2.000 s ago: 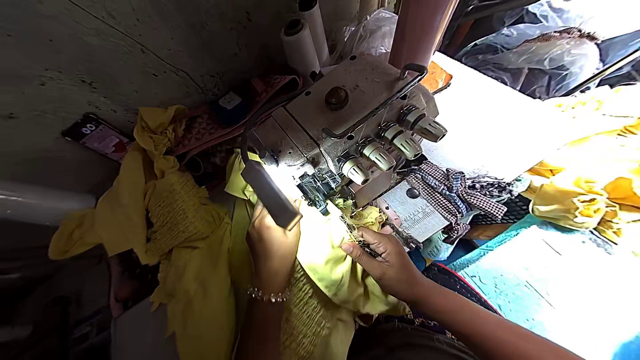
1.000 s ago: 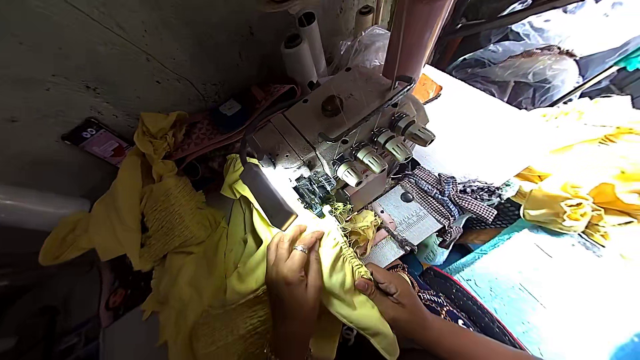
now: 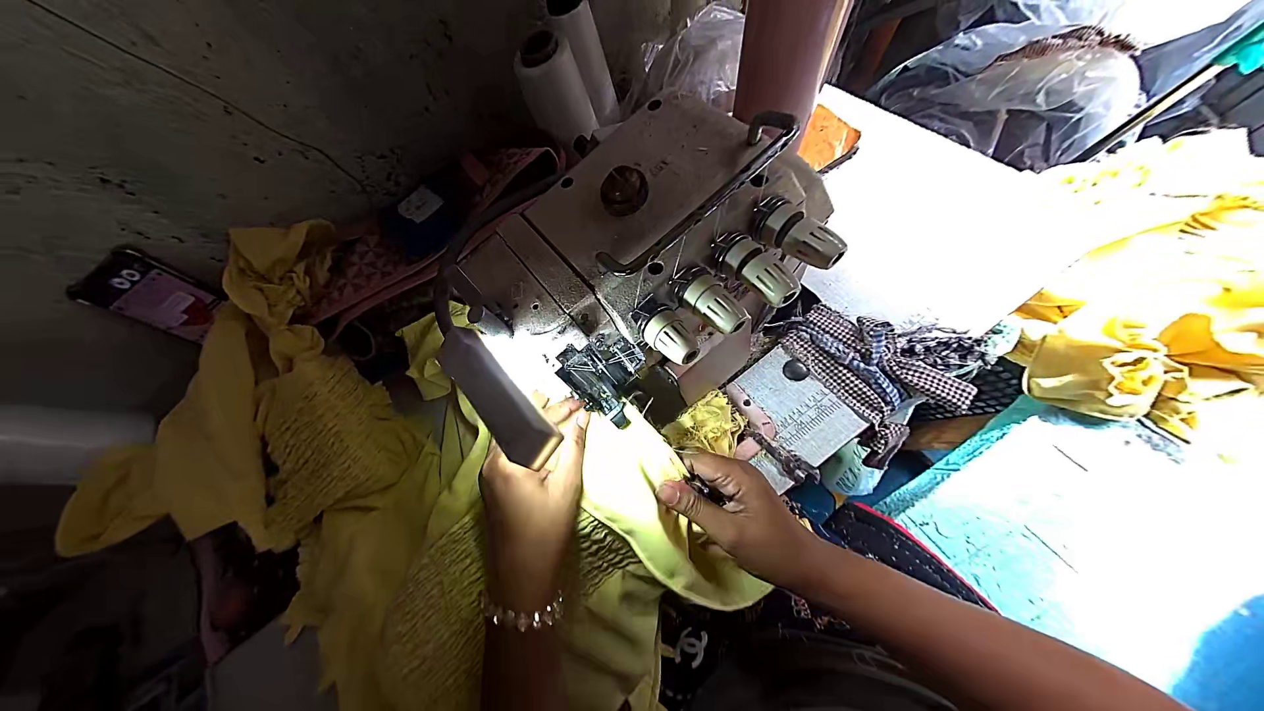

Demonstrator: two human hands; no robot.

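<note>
Yellow fabric (image 3: pixel 632 464) with shirred parts lies at the needle area of an overlock sewing machine (image 3: pixel 632 217). My left hand (image 3: pixel 538 474) presses on the fabric close to the presser foot, its fingertips partly behind the machine's lamp (image 3: pixel 499 400). To the right, my right hand (image 3: pixel 736 509) holds the fabric's edge between thumb and fingers; a small dark object, too unclear to name, shows in that hand. A frayed yellow scrap (image 3: pixel 711 423) lies beside the machine's plate. More gathered yellow fabric (image 3: pixel 326 444) hangs at the left.
Thread cones (image 3: pixel 558 89) stand behind the machine. A phone (image 3: pixel 148 294) lies at the left by the wall. Checkered cloth strips (image 3: pixel 839 360) rest beside the metal plate (image 3: pixel 800 400). Yellow cloth (image 3: pixel 1155 316) is heaped at the right, near a light blue surface (image 3: pixel 1047 523).
My left hand has moved up to the presser foot from lower on the fabric, where it was one second ago. My right hand has shifted along the fabric edge.
</note>
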